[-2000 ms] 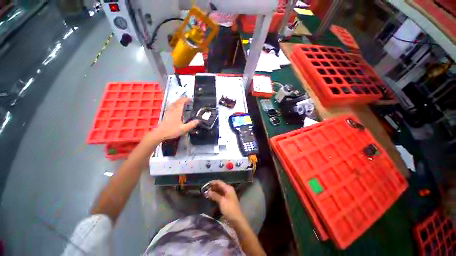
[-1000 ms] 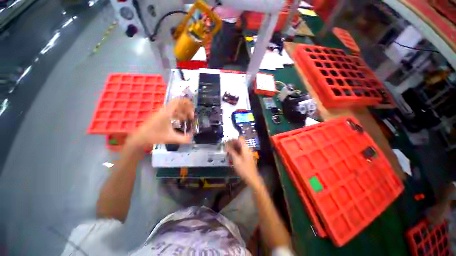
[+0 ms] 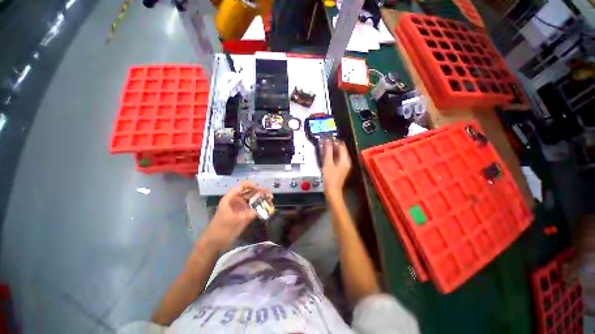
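Note:
My left hand [image 3: 233,212] is in front of the machine's front edge, over my lap. It holds a small shiny housing [image 3: 263,207] with light and orange parts showing. My right hand [image 3: 335,162] is at the lower keypad of the black pendant [image 3: 322,126], whose blue screen shows above the fingers. Whether the fingers press it or hold anything cannot be told. The black fixture [image 3: 273,145] stands on the white machine bed [image 3: 307,158]. A housing with a round light-coloured inside [image 3: 272,121] sits on the fixture.
A small dark part [image 3: 303,97] lies on the bed near the pendant. A red tray stack [image 3: 163,109] is at left. Red trays [image 3: 450,207] with a green sticker and a few dark parts lie at right, with a filled red tray [image 3: 453,59] behind. The yellow dispensing head [image 3: 236,17] is above the bed.
My left hand has moved from beside the fixture down towards my lap, now with a housing in it. My right hand has moved up onto the pendant. A housing now shows uncovered on the fixture.

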